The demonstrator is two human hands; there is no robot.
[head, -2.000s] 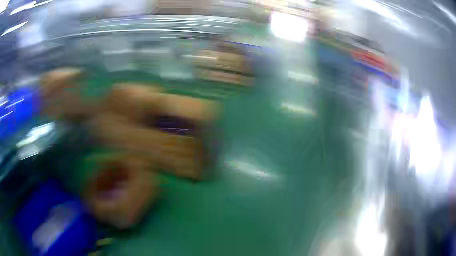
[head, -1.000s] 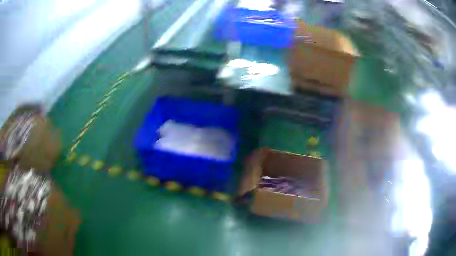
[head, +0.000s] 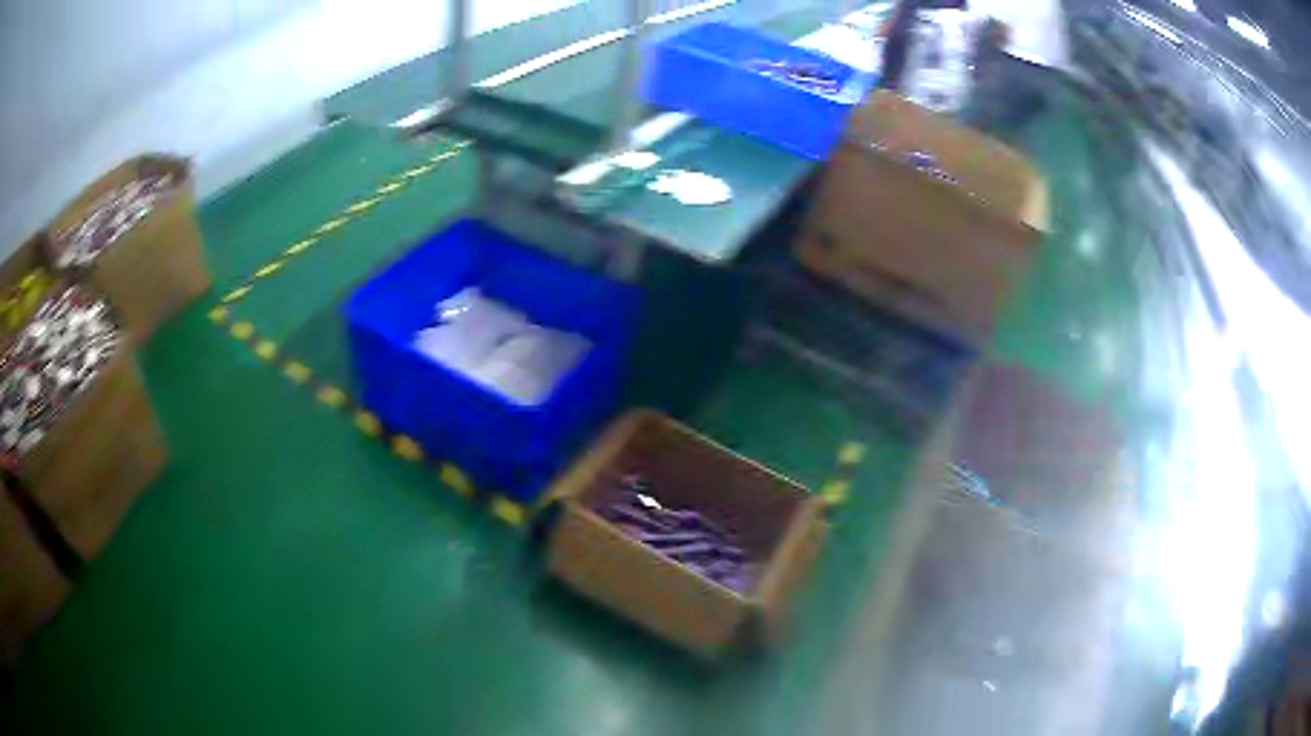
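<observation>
Neither of my hands is in view. Nearest in front of me, an open cardboard carton (head: 654,578) stands on the green floor with violet and whitish parts (head: 683,539) inside. Just behind and left of it is a blue plastic bin (head: 446,417) with white material (head: 503,347) in it, perhaps bags or sheets. The picture is somewhat blurred, so small parts cannot be told apart.
Cartons of mixed parts (head: 108,475) stand at the left. Yellow-black tape (head: 295,371) marks the floor. Behind are a green-topped bench (head: 762,187), another blue bin (head: 719,89) and a large carton (head: 920,216). A person's part shows at the top. Blurred shiny surfaces lie right.
The view has swung and steadied. The near carton and blue bin now sit further left than one second ago, and more of the left cartons and the bench shows.
</observation>
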